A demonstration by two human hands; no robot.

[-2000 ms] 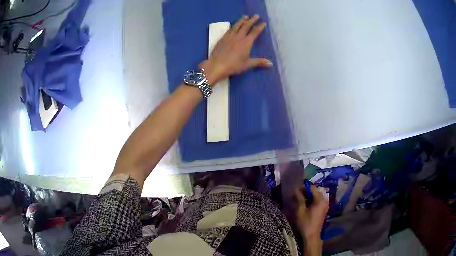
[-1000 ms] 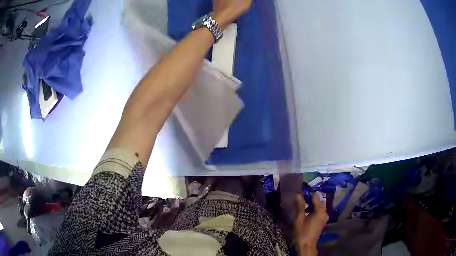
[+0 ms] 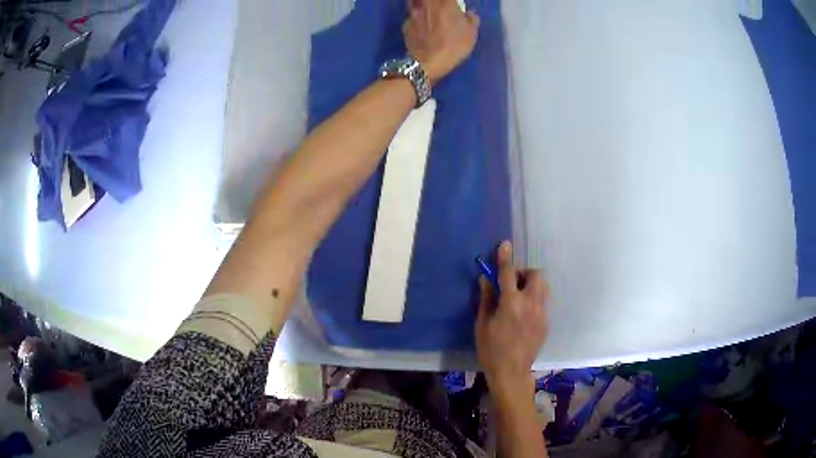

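Observation:
A blue garment panel (image 3: 456, 197) lies flat on pale pattern paper (image 3: 255, 134). An off-white bar weight (image 3: 398, 219) lies on the panel, slightly slanted. My left hand (image 3: 440, 38), with a watch at the wrist, is on the upper part of the panel. Its fingers are bent, and a small pale thing shows at the fingertips by the top edge; I cannot tell if it is held. My right hand (image 3: 514, 313) rests at the panel's lower right edge and holds a blue pen (image 3: 485, 266). A faint purplish strip, perhaps the clear ruler, runs along the panel's right edge.
Crumpled blue cloth (image 3: 98, 116) lies at the left with a cream piece partly under it. A second blue panel (image 3: 787, 116) is at the far right. Fabric scraps (image 3: 590, 402) are heaped below the curved edge of the white table (image 3: 653, 206).
The panel and weight have shifted towards me, and the lifted paper now lies flat. My right hand has come up from below the table edge onto the panel. My left hand has moved slightly right.

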